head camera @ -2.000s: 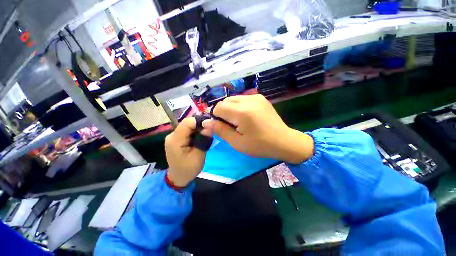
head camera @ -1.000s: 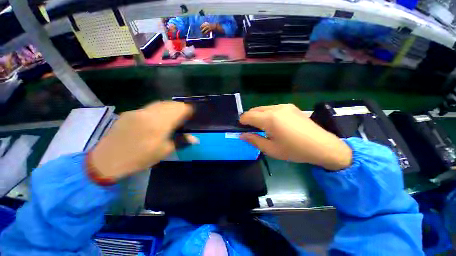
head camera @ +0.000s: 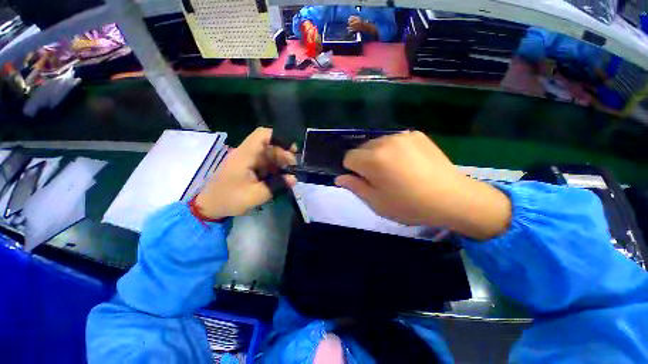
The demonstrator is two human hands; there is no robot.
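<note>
A glossy panel (head camera: 355, 207), reflecting white, stands tilted behind a flat black slab (head camera: 376, 266) at the bench's front edge. A thin dark panel with a pale rim (head camera: 323, 148) shows above it. My left hand (head camera: 241, 174), with black finger cots, is at the upper left corner of the glossy panel, fingers bent; its exact contact is hidden. My right hand (head camera: 419, 181) has its thumb and curled fingers closed over the glossy panel's dark upper edge and covers part of the dark panel.
White-topped stacked sheets (head camera: 167, 174) lie left of my left hand, with loose pale sheets (head camera: 64, 195) farther left. Dark units (head camera: 597, 192) lie at right, partly behind my sleeve. A blue crate (head camera: 234, 334) is below the bench. A person's hands work at the red-topped station opposite.
The view has shifted, so the work sits farther right. My left hand's blur has cleared and its fingers are more bent. The glossy panel's reflection turned from blue to white.
</note>
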